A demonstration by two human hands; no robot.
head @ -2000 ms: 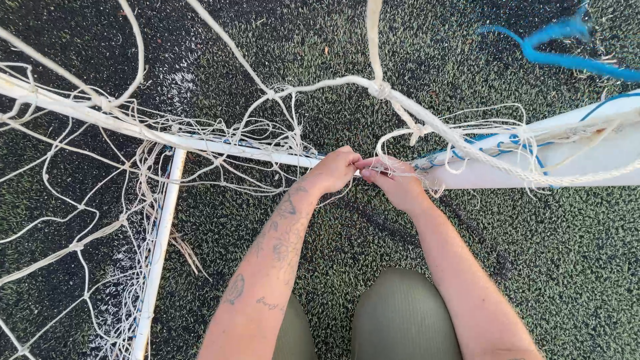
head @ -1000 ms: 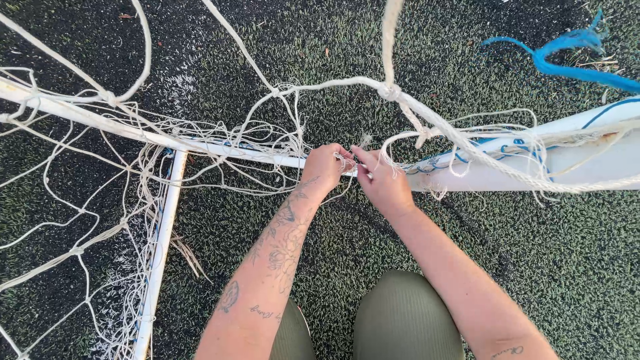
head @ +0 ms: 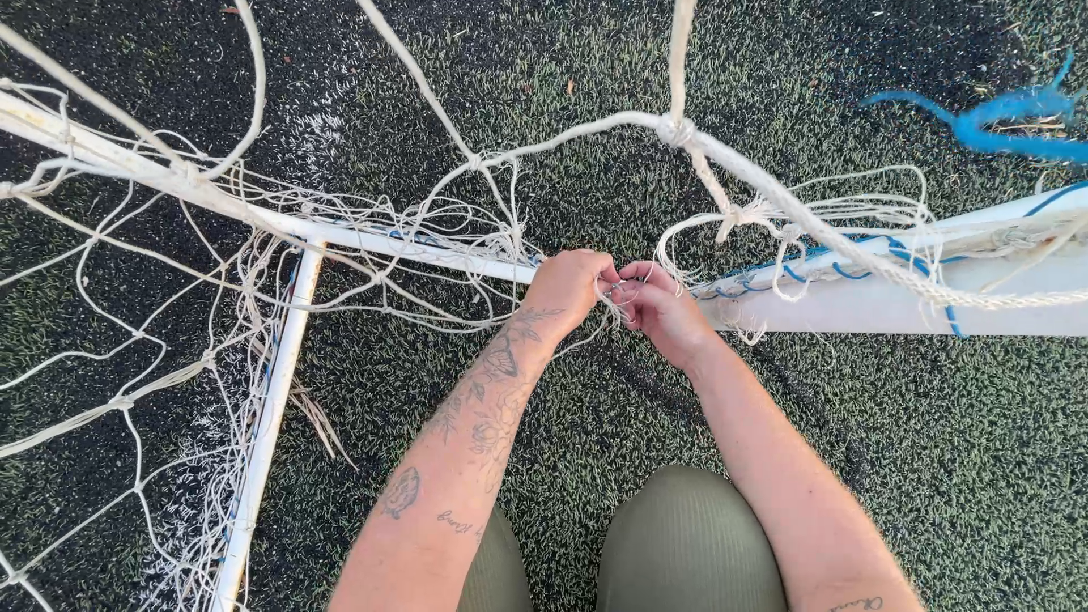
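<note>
My left hand (head: 568,285) pinches thin white net cord (head: 614,297) beside the end of a slim white goal-frame bar (head: 425,252). The fingers of my right hand (head: 667,313) close on the same cord, nearly touching the left fingertips. What the fingertips cover is hidden. Just right of my right hand lies a thick white goalpost (head: 858,308) with blue cord (head: 837,270) wound along it. A thick white rope (head: 799,212) with a knot (head: 677,132) passes above both hands. Tangled white netting (head: 374,223) hangs about the slim bar.
A second white bar (head: 276,408) runs down at left, wrapped in loose net. Large net meshes (head: 127,403) spread over the left side. A frayed blue rope (head: 1011,127) lies at the upper right on the artificial turf (head: 544,476). My knees show at the bottom.
My fingers have shifted around the white cord, and the right hand has turned slightly. Both hands remain close together by the end of the slim bar.
</note>
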